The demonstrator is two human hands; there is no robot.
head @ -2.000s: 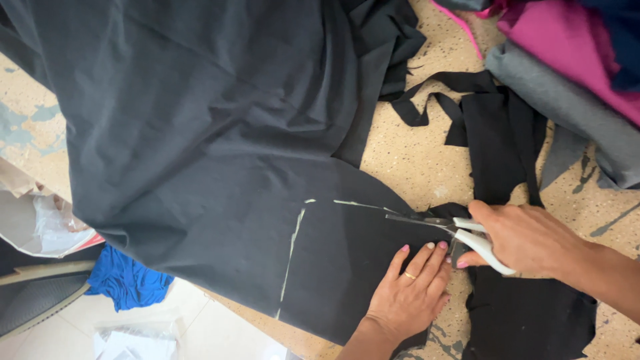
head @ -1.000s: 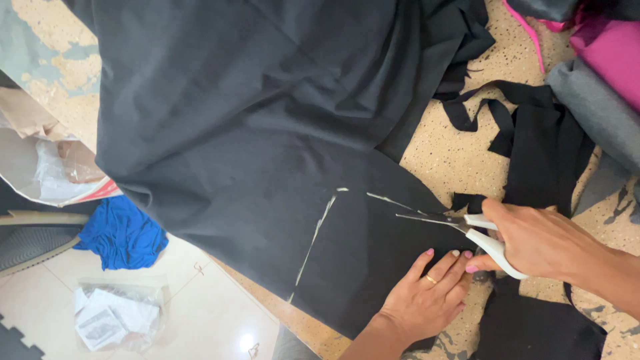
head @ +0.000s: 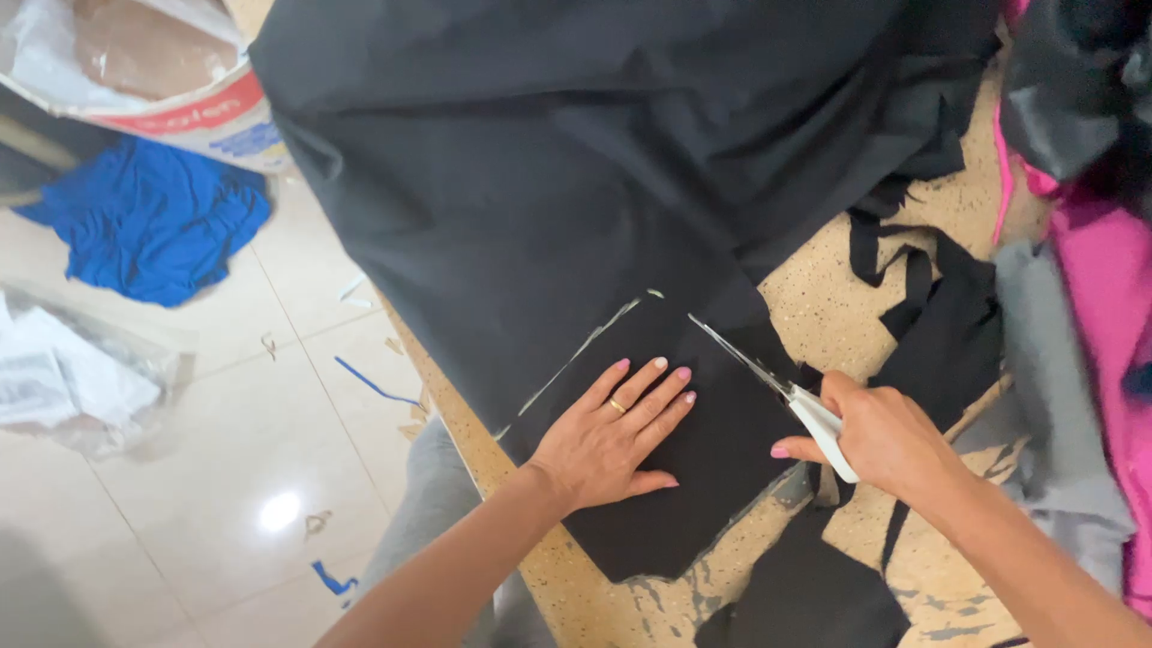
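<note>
Black fabric (head: 540,207) lies spread over the table, with chalk lines (head: 580,351) drawn on it. My right hand (head: 886,436) is closed around the white handles of a pair of scissors (head: 814,423). Their blades lie along the chalk line at the right, near the fabric's edge; whether they cut into the cloth cannot be told. My left hand (head: 616,432), with a ring on one finger, rests flat on the fabric between the two chalk lines, fingers apart, to the left of the scissors.
Black fabric scraps (head: 810,585) lie on the speckled table (head: 576,585) at the right and below. Grey cloth (head: 1035,342) and pink cloth (head: 1102,297) are piled at the right edge. On the tiled floor at left are blue cloth (head: 162,216), a clear plastic bag (head: 81,369) and a bucket-like container (head: 189,126).
My left hand has moved left across the fabric, away from the scissors, and now lies flat between the chalk lines. The right hand still holds the scissors. The view has turned and shifted.
</note>
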